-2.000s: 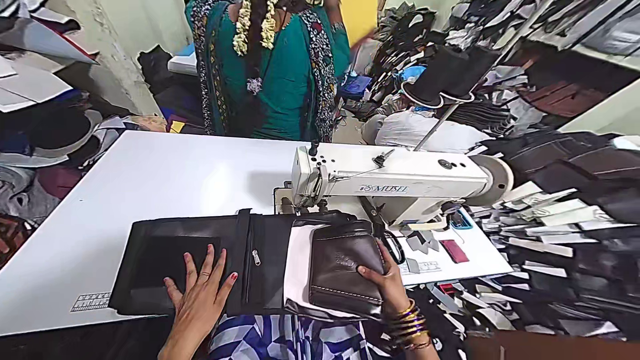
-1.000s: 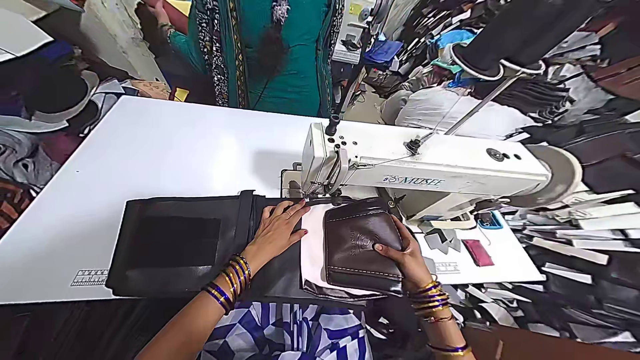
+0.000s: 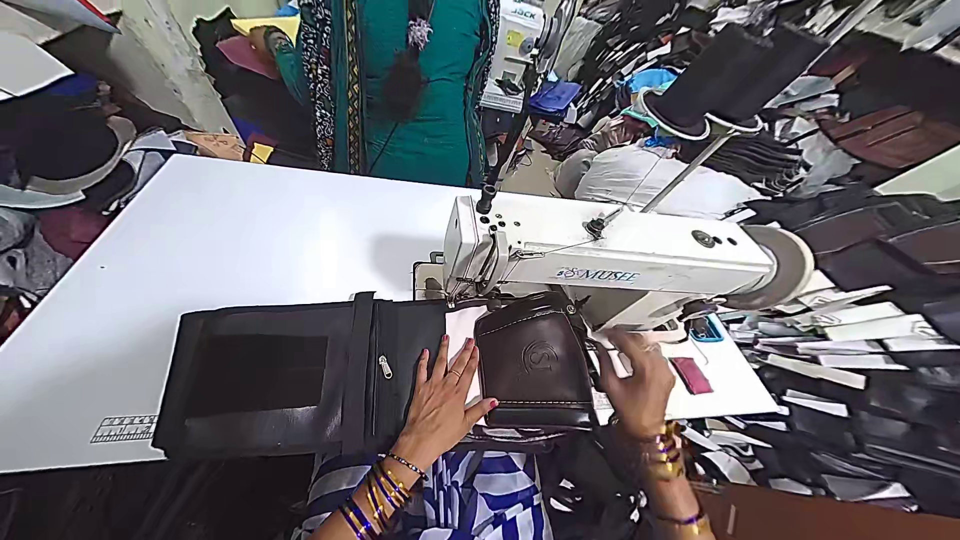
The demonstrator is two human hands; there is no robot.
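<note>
A black bag panel (image 3: 255,375) with a metal zipper pull (image 3: 385,367) lies flat along the front of the white table. At its right end is a dark brown leather flap or pocket (image 3: 536,360) with an embossed mark and stitched edges, beside a pale strip. The upper edge of the work lies at the needle area of a white Musee sewing machine (image 3: 622,255). My left hand (image 3: 442,397) presses flat on the pale strip and black panel, fingers apart. My right hand (image 3: 637,382) is just right of the brown piece, blurred, fingers bent; whether it holds anything is unclear.
The white table (image 3: 247,232) carries a printed ruler scale at its front left. Right of the machine bed are a maroon scrap (image 3: 691,375) and a blue tray (image 3: 706,328). Material piles crowd both sides. Thread cones (image 3: 739,75) stand behind. A person in green (image 3: 420,97) stands beyond the table.
My left hand has moved right from the black panel onto the pale strip. My right hand has come off the brown piece, which it was touching a second ago, to its right side.
</note>
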